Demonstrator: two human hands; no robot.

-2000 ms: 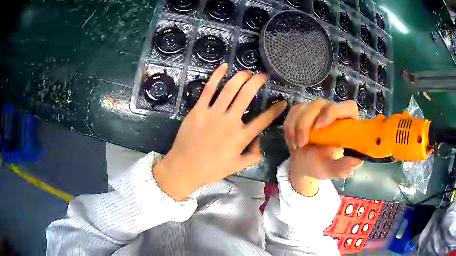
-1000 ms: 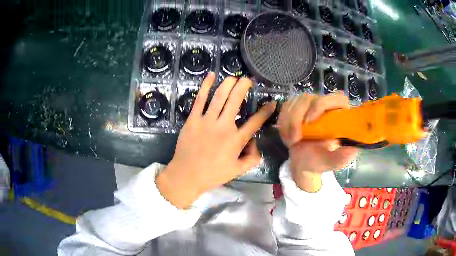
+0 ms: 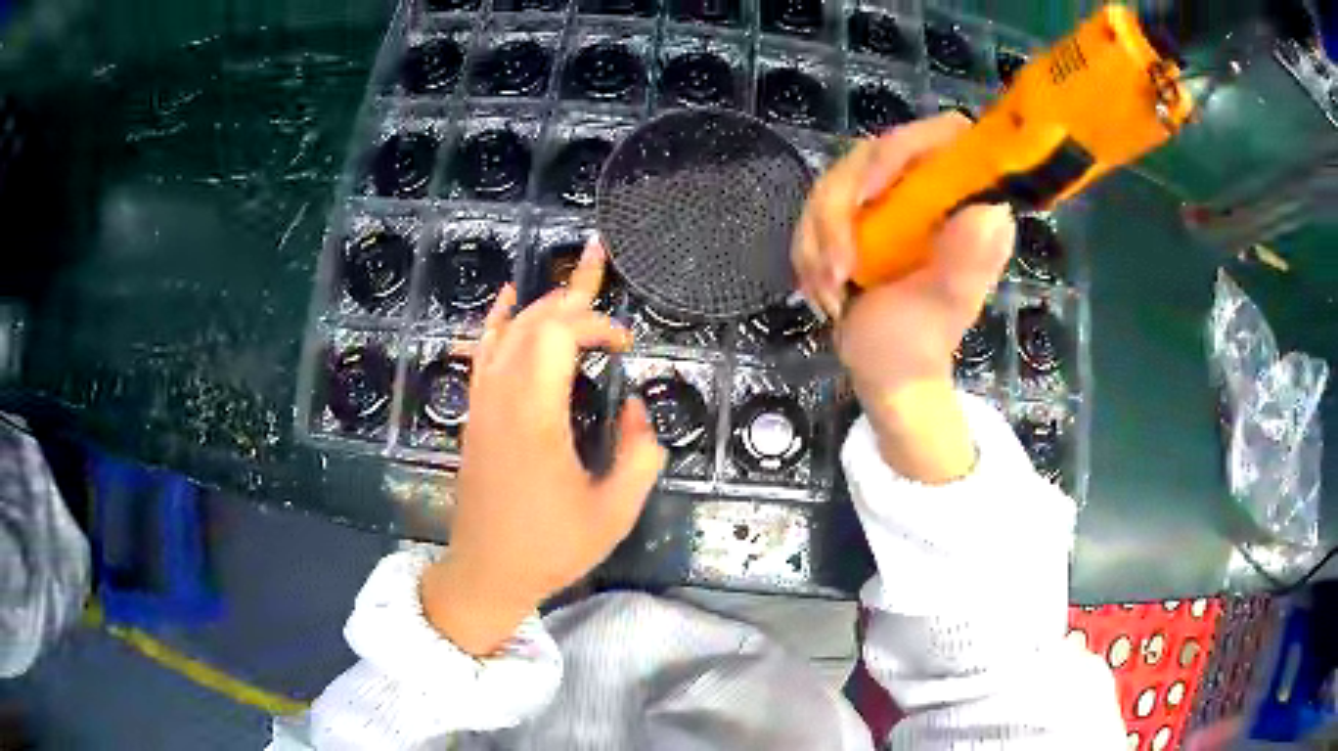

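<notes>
My right hand grips the orange electric screwdriver, its rear end raised to the upper right and its front end low beside the dark mesh-like dish. The bit tip cannot be made out. The dish lies on the clear blister tray, which holds round black parts in its pockets. My left hand is over the near-left part of the tray, fingers apart, one fingertip at the dish's left edge; nothing shows in it. A part with a pale centre sits in the near row.
A crumpled clear plastic bag lies on the dark green bench, right of the tray. A red tray is below the bench edge at right. Blue bins stand at lower left, near a white sleeve of another person.
The view has shifted, showing more of the tray. My right hand has moved up with the screwdriver, now tilted more steeply. My left hand has moved beside the dish, uncovering the pale-centred part.
</notes>
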